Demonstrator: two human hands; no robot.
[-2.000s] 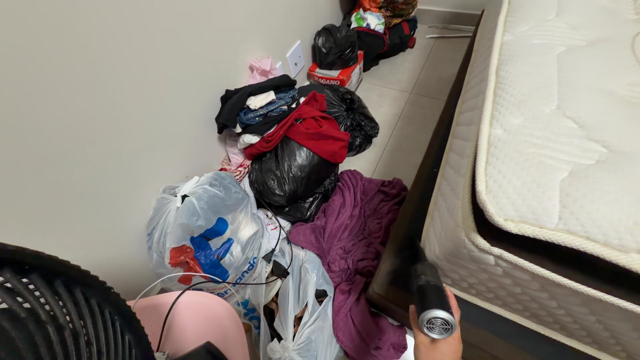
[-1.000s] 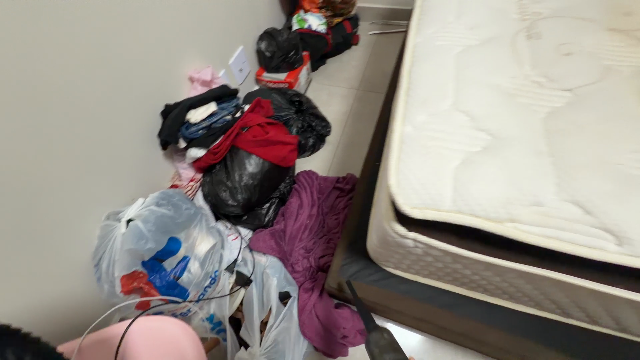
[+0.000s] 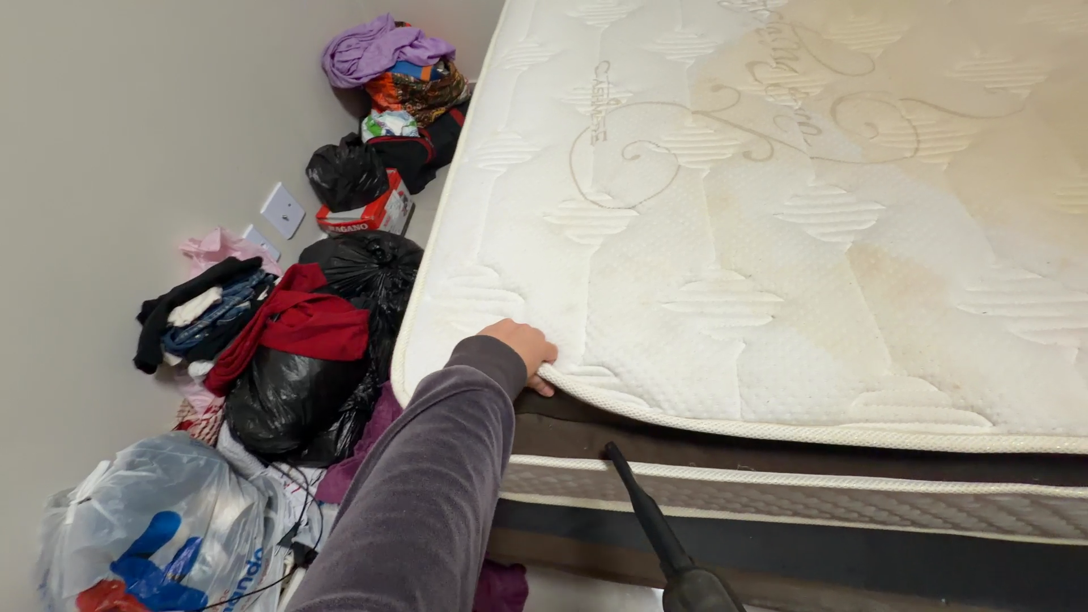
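My left hand grips the piped edge of the white quilted pillow top near its left front corner, fingers on top and thumb below. The pillow top is raised off the mattress base, and a dark brown surface shows in the gap. A black handheld vacuum or blower comes in from the bottom, its narrow nozzle pointing up toward the gap. My right hand is out of view.
Left of the bed, along the wall, lie black garbage bags, a red cloth, folded clothes, a translucent plastic bag with a thin cable beside it, a red and white box and a lilac cloth. Brownish stains mark the pillow top.
My left hand has come into view and taken hold of the pillow top's edge. My right hand, seen on the black device two seconds ago, has left view. The view has shifted toward the bed.
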